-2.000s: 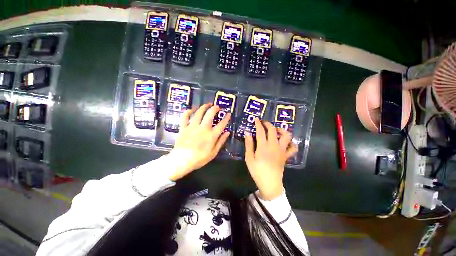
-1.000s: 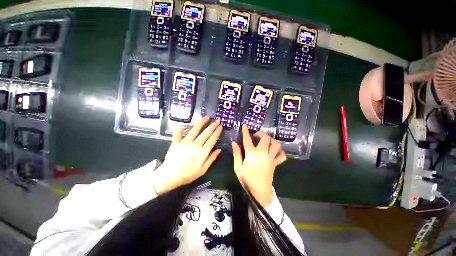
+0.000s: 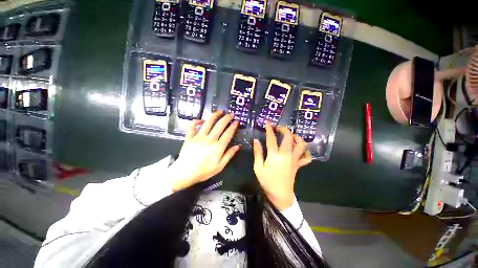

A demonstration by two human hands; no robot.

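Observation:
A clear plastic tray (image 3: 220, 68) lies in front of me with black keypad phones face up in two rows, their small screens framed in yellow-gold. My left hand (image 3: 206, 152) lies at the tray's near edge, fingertips by the lower keys of the third near-row phone (image 3: 241, 98). My right hand (image 3: 279, 159) has a fingertip on the lower keys of the fourth phone (image 3: 274, 99), which is tilted. Its other fingers lie near the lower end of the fifth phone (image 3: 309, 110). Both hands hold nothing, fingers apart.
Another tray (image 3: 55, 73) of black phones is at the left. A red pen (image 3: 368, 133) lies right of my tray. Further right are a pink fan (image 3: 401, 91) with a dark smartphone (image 3: 422, 91) on its base, a small black block (image 3: 408, 158) and a white power strip (image 3: 439, 178) with cables.
The view has shifted, so the tray sits higher in the picture. The third and fourth near-row screens look darker than a second ago. My fingertips have moved slightly over the lower keys.

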